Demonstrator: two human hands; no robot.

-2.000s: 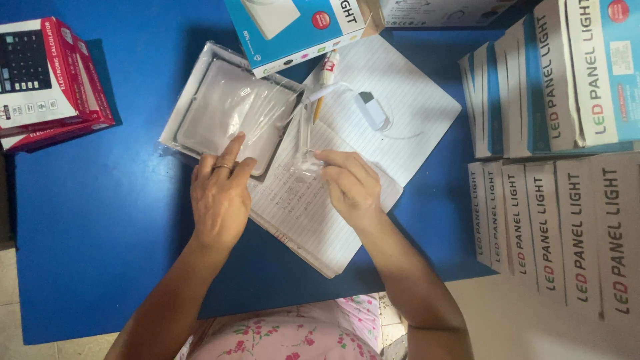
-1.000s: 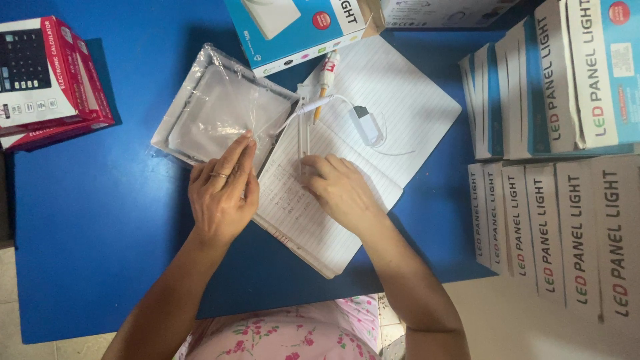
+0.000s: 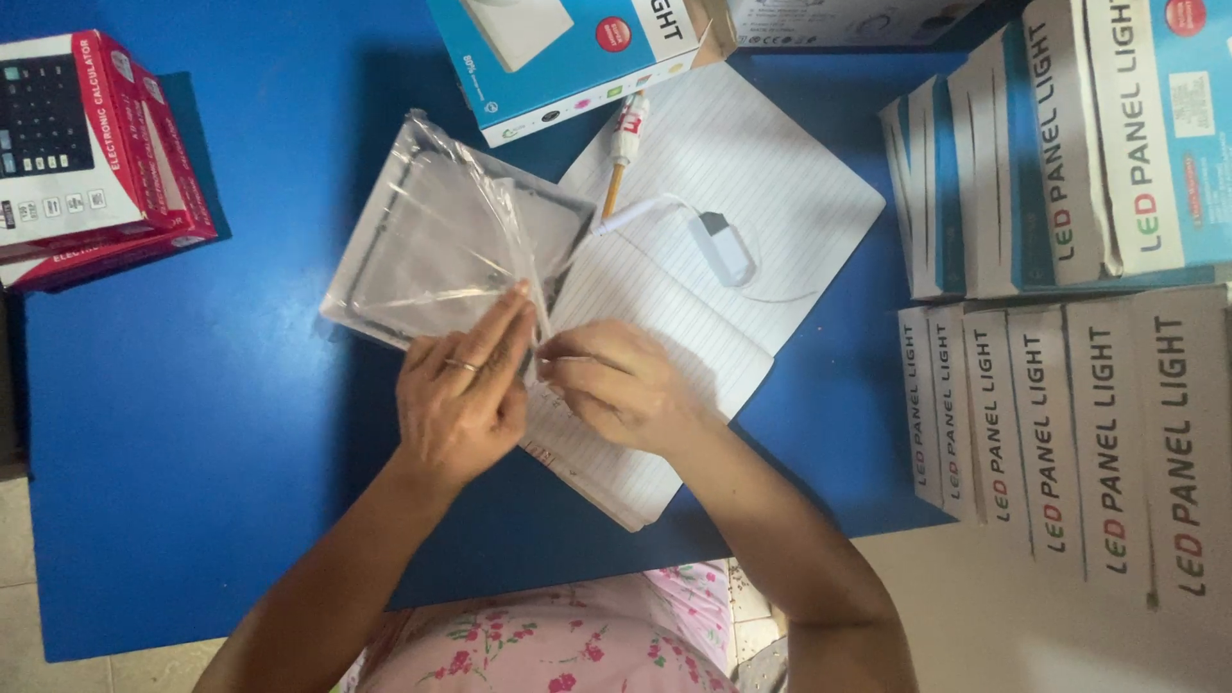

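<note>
A square LED panel light in clear plastic wrap [image 3: 423,241] lies tilted at the centre, partly over an open ruled notebook [image 3: 712,221]. My left hand [image 3: 467,395], with a ring on one finger, presses its fingertips on the wrap at the panel's lower right edge. Beside it, my right hand [image 3: 616,385] pinches the edge of the wrap; its fingertips partly hide what they grip. A white cable runs from the panel to a small white driver unit [image 3: 722,250] on the notebook. Above the cable lie a white tube with red marks [image 3: 628,130] and a yellow pencil-like stick [image 3: 611,192].
An opened blue and white box [image 3: 568,58] stands behind the notebook, beside another carton [image 3: 847,24]. Stacked LED panel light boxes [image 3: 1049,404] line the right side. Boxed electronic calculators [image 3: 96,144] sit at the far left of the blue table [image 3: 192,433].
The wrap's loose right part now stands folded up along the panel's edge. My right hand has moved slightly closer to my left, which has shifted a little right and down.
</note>
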